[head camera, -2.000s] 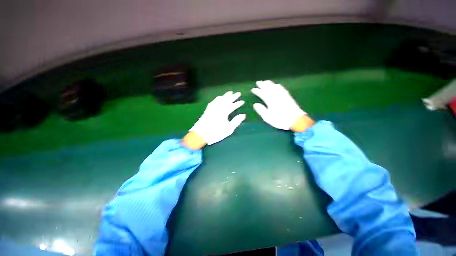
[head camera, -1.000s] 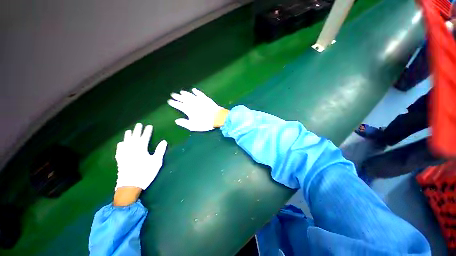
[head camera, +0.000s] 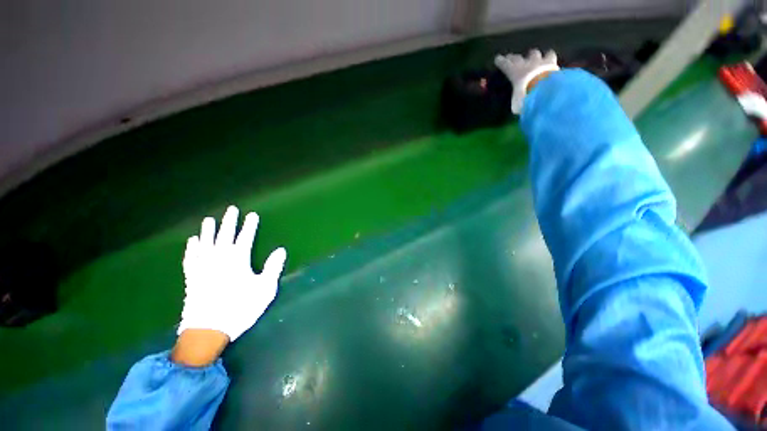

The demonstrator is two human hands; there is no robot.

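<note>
Black boxes (head camera: 473, 99) stand on the green conveyor belt (head camera: 336, 223) at the upper right, dark and partly hidden by my right hand and sleeve. A small orange-pink spot shows on the nearest one. My right hand (head camera: 526, 74), in a white glove, is at these boxes with its fingers spread over or behind them; whether it grips one is not clear. My left hand (head camera: 224, 276), in a white glove, is flat over the belt's near edge with its fingers apart, holding nothing. Another black box (head camera: 25, 284) is at the far left edge.
A slanted pale post (head camera: 673, 63) stands right of the boxes. A pale panel (head camera: 252, 50) runs behind the belt, and the shiny dark-green worktop edge (head camera: 378, 337) in front. Red items (head camera: 744, 370) are at lower right. Another worker's gloved hand (head camera: 753, 105) shows at the right edge.
My right hand has moved from above the bare belt to the boxes at the upper right. My left hand stays open, slightly lower in view. The view has turned.
</note>
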